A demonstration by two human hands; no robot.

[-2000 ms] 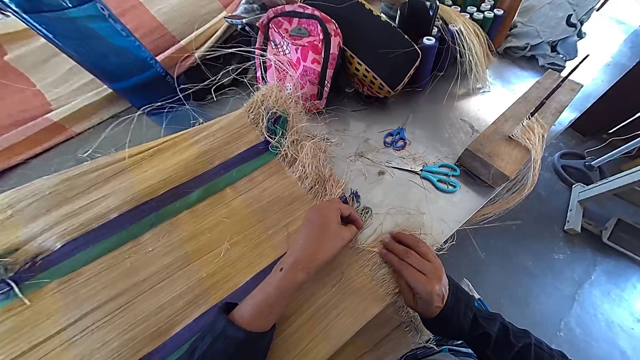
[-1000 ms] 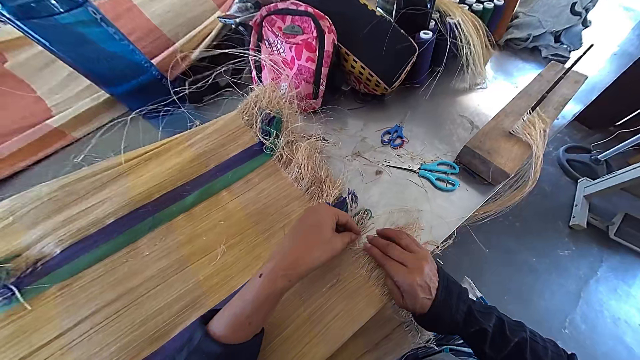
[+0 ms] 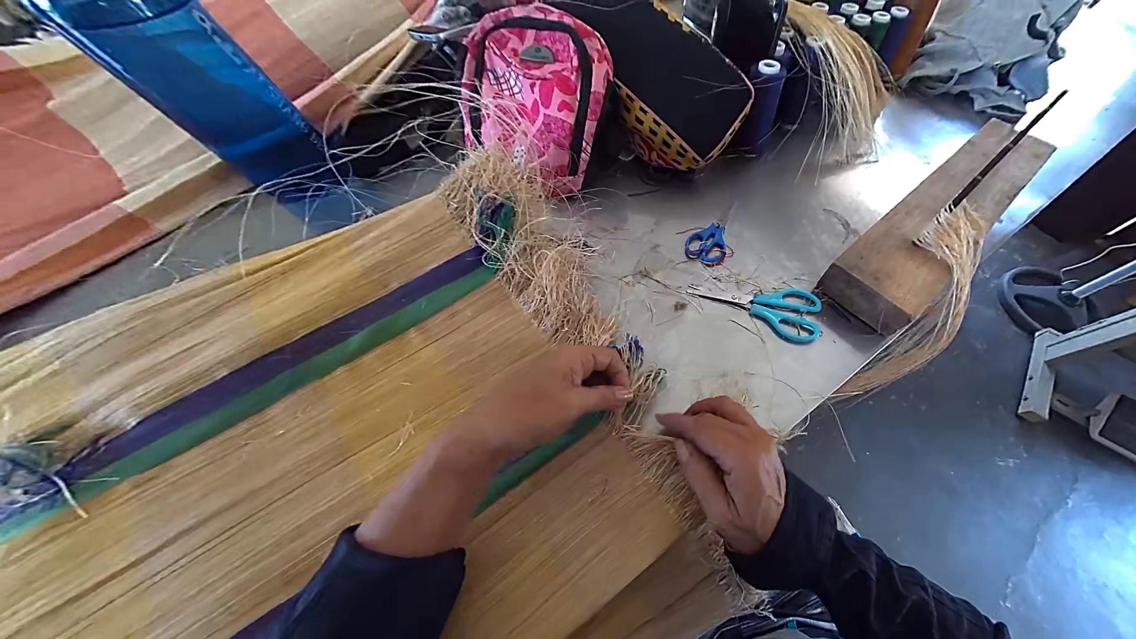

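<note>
Long tan plant fibers with purple and green stripes [image 3: 355, 355] spread across the left and bottom, ending in a frayed, knotted fringe [image 3: 555, 280]. Above the fringed edge, my left hand [image 3: 559, 390] has thumb and forefinger pinched together, apparently on fine strands. My right hand [image 3: 728, 466] lies just to its right with fingertips together at the fringe; a thin strand seems to be between them. A small gap separates the hands. Scissors with turquoise handles [image 3: 785, 313] and small blue-handled scissors [image 3: 707, 244] rest on the pale tabletop [image 3: 772, 222] beyond.
A wooden block [image 3: 923, 240] with a dark stick and a fiber bundle [image 3: 963, 266] lies at right. Behind stand a pink patterned bag [image 3: 532, 98], a black case [image 3: 674, 80], thread spools [image 3: 763, 102] and a blue container [image 3: 195, 80]. A metal frame [image 3: 1065, 355] stands at far right.
My hands were close together at the fringe a second ago; now a gap shows between their fingertips. The scissors have stayed in place.
</note>
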